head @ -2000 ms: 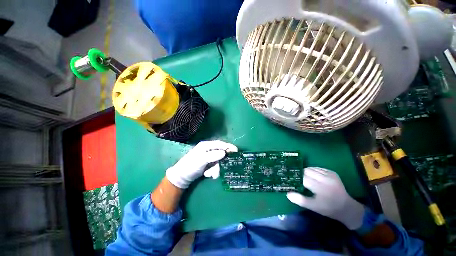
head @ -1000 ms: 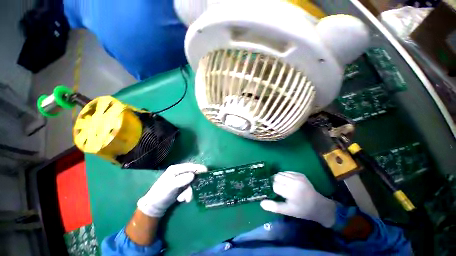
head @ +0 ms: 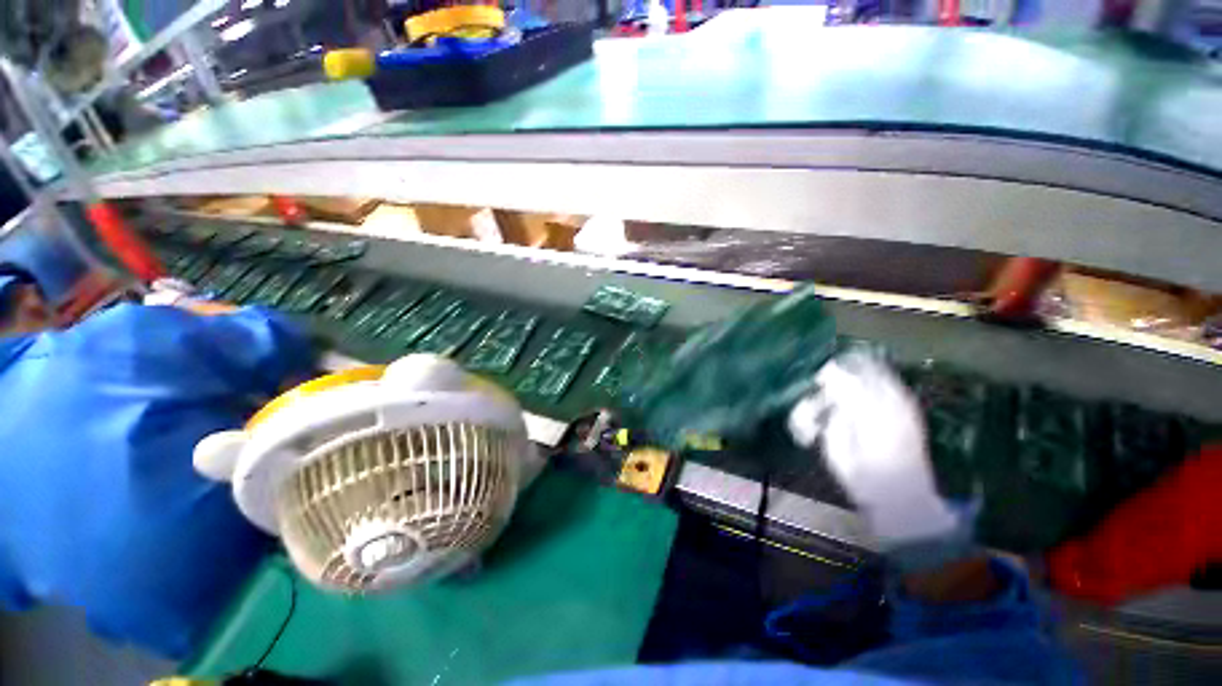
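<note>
My right hand [head: 871, 436], in a white glove and motion-blurred, is stretched out over the conveyor belt [head: 543, 288] and holds a green circuit board [head: 744, 362] by its right end. The board is tilted and blurred, above other boards on the belt. My left hand is not in view. The green bench mat [head: 576, 576] shows at the bottom.
The white desk fan [head: 389, 489] stands at the mat's back left. The iron stand's yellow sponge [head: 645, 469] is at the mat's right corner. A person in blue [head: 121, 456] is at the left. A red sheet [head: 1146, 536] lies at the right edge.
The view has swung right and up to the conveyor. My right hand has moved the board from over the mat to over the belt. My left hand has left the picture.
</note>
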